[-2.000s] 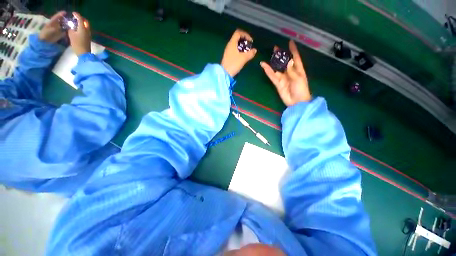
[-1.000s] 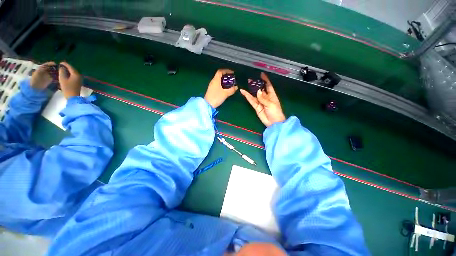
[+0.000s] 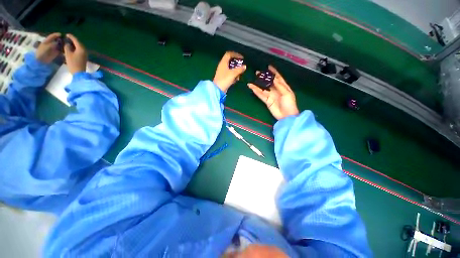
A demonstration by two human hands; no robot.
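My left hand (image 3: pixel 228 71) is closed around a small black round unit (image 3: pixel 235 63) whose face shows pale purple-white dots. My right hand (image 3: pixel 278 95) holds a second black unit (image 3: pixel 264 79) with similar bright dots between thumb and fingers. The two units are side by side, apart, above the dark green belt (image 3: pixel 312 111). A white pen-like stick (image 3: pixel 245 141) lies near the red line. A white paper sheet (image 3: pixel 255 186) lies on the bench, partly covered by my right sleeve.
Beyond the belt runs an aluminium rail (image 3: pixel 297 61) with black brackets (image 3: pixel 348 74) and a plastic-wrapped white block (image 3: pixel 206 18). Black units (image 3: pixel 372 145) lie on the belt. A white pronged stand (image 3: pixel 432 240) is at lower right. A neighbour's hands (image 3: pixel 62 51) hold a dark unit beside a parts tray (image 3: pixel 15 53).
The view has shifted between frames. My hands still hold both units; the right-hand unit looks differently tilted than one second ago. The neighbour's unit no longer shines bright as two seconds ago.
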